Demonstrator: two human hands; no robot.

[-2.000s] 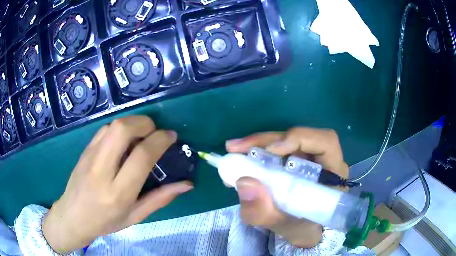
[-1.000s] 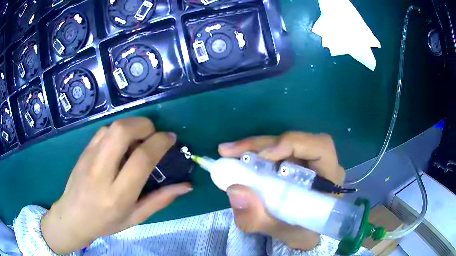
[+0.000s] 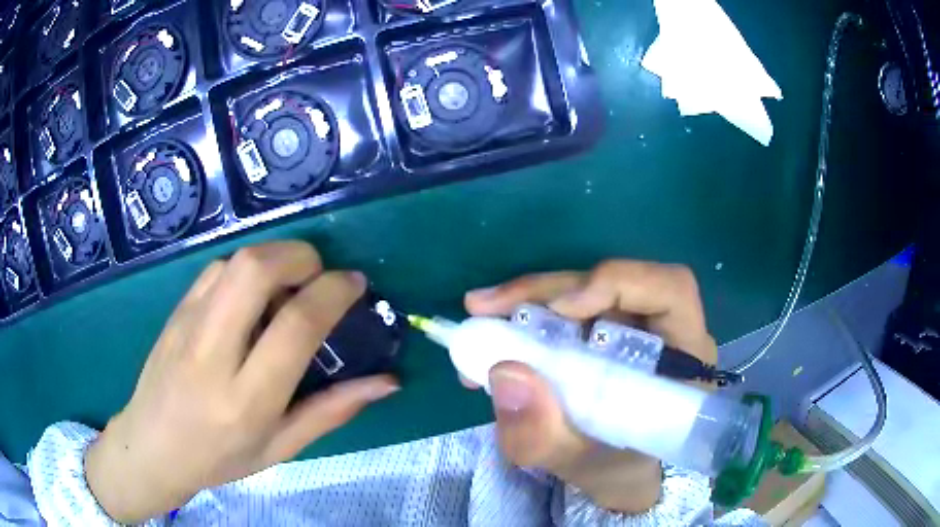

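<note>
My left hand [image 3: 232, 376] is shut on a black round speaker unit [image 3: 361, 345], partly hidden under its fingers. A pale-outlined rectangle and white blobs show on the unit. My right hand [image 3: 598, 396] holds a white-filled dispensing syringe [image 3: 577, 386] like a pen. The syringe's yellow-green needle [image 3: 420, 322] points at the white blobs, with a small gap between. A clear finger switch [image 3: 588, 335] with two screws sits on the syringe, under my fingers. A green adapter cap [image 3: 747, 453] is at the barrel's rear.
A shiny black blister tray [image 3: 495, 168] with speaker units in its pockets lies at upper left on the green mat [image 3: 660, 216]. Torn white paper [image 3: 716, 67] lies at upper right. A clear air hose [image 3: 876, 432] and cable run at right. White and brown boxes are at lower right.
The syringe in my right hand has moved slightly right since one second ago, from touching or nearly touching the blobs to a small gap. My left hand and the unit stay nearly still.
</note>
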